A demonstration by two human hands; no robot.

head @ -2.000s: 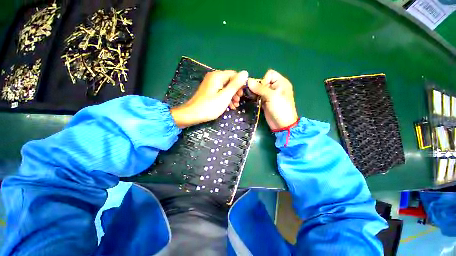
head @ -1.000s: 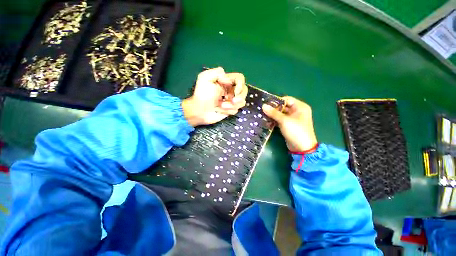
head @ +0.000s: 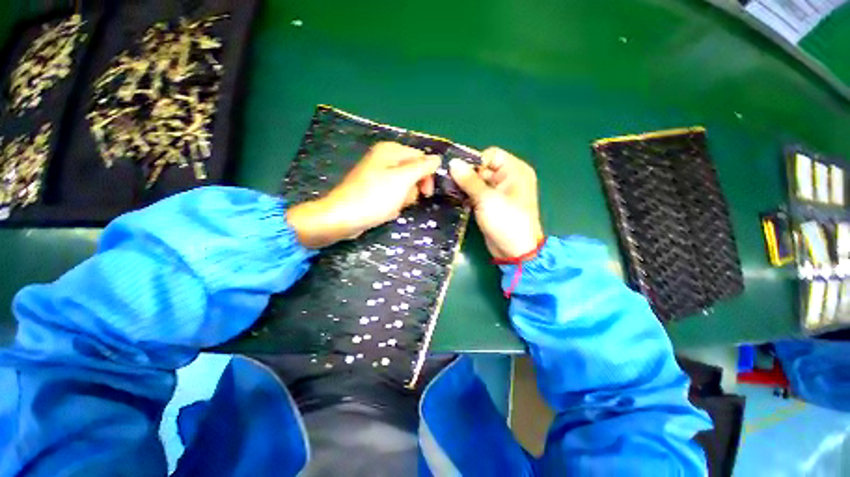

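Observation:
A thin black FPC panel (head: 373, 270) with a yellow edge and rows of small white pads lies tilted in front of me, its lower end over the bench edge. My right hand (head: 503, 200) grips the panel's upper right corner between thumb and fingers. My left hand (head: 377, 191) is over the panel's upper part, its fingertips pinched close to my right thumb at that corner. A small bright bit shows between the fingertips; whether my left hand holds a piece or the panel itself is hidden.
A black compartment tray (head: 76, 121) with gold-tan heaps is at the upper left. A panel stack (head: 666, 224) lies to the right. White and yellow-framed parts (head: 820, 242) are at far right. A printed sheet (head: 792, 17) is at the top right.
My left hand was curled and apart from the right a second ago; now its fingertips are back at the corner beside my right thumb. The whole view has shifted slightly.

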